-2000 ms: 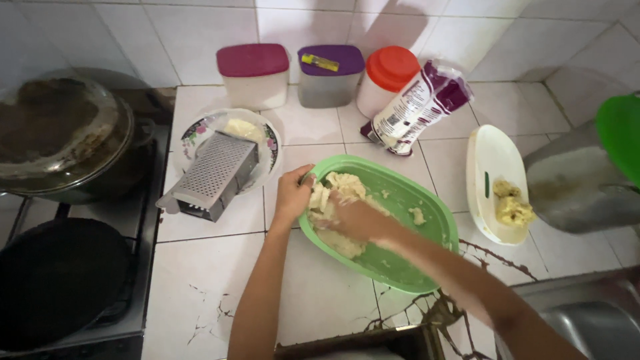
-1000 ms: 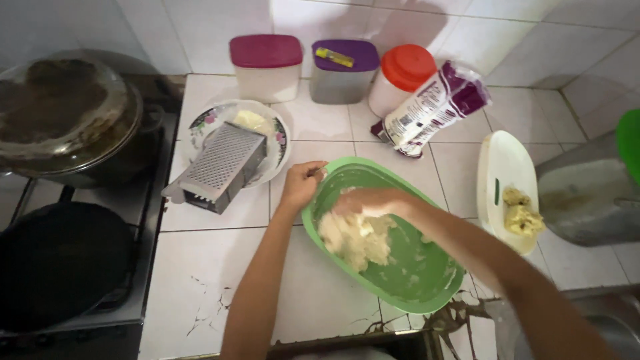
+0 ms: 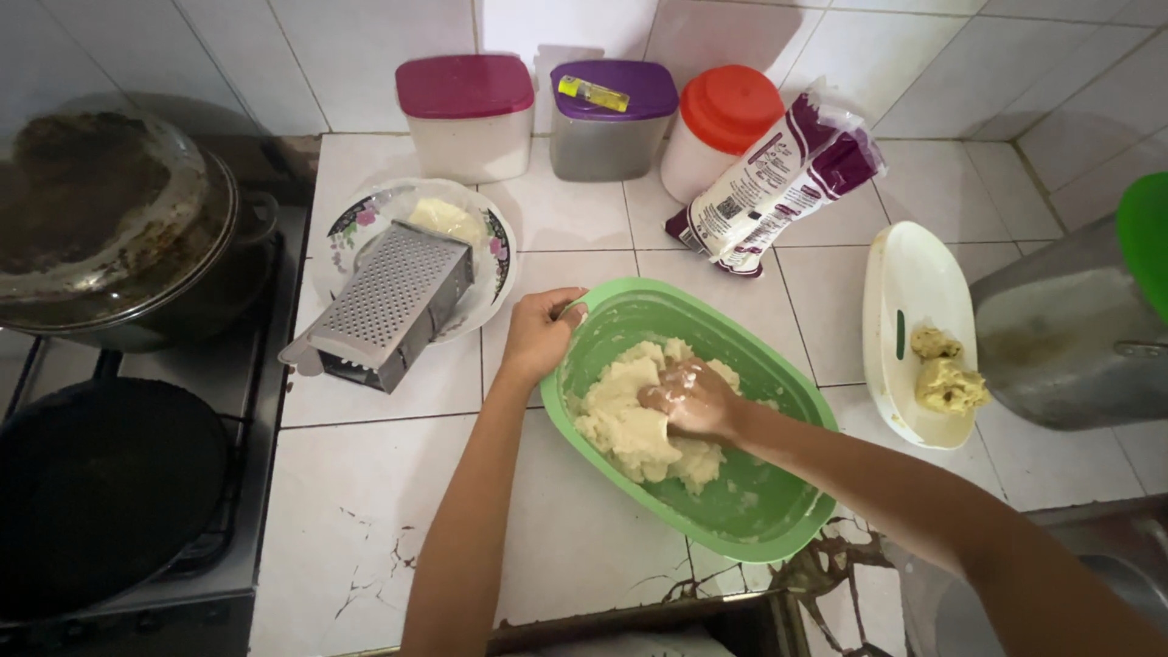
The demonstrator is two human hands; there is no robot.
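A green plastic basin (image 3: pixel 776 538) stands on the tiled counter with a mass of pale dough (image 3: pixel 630 420) in its left part. My left hand (image 3: pixel 540 338) grips the basin's upper left rim, thumb over the edge. Smeared with dough, my right hand (image 3: pixel 693 399) is pressed into the mass; its fingertips are partly hidden. To the left, a metal box grater (image 3: pixel 392 292) lies on a floral plate (image 3: pixel 497 283) beside a pale yellow piece in clear plastic (image 3: pixel 445 219). On the right, a white dish (image 3: pixel 912 274) holds yellowish lumps (image 3: pixel 949 383).
Behind the basin stand containers with magenta (image 3: pixel 465 87), purple (image 3: pixel 630 82) and red (image 3: pixel 732 108) lids, a yellow lighter (image 3: pixel 593 93), and a white-and-purple packet (image 3: pixel 766 187). A stove with a black pan (image 3: pixel 109 493) and lidded pot (image 3: pixel 109 228) is left; a large metal pot (image 3: pixel 1068 338) is right.
My right hand has shifted within the basin and works the dough, which has changed shape. My left hand has stayed at the rim.
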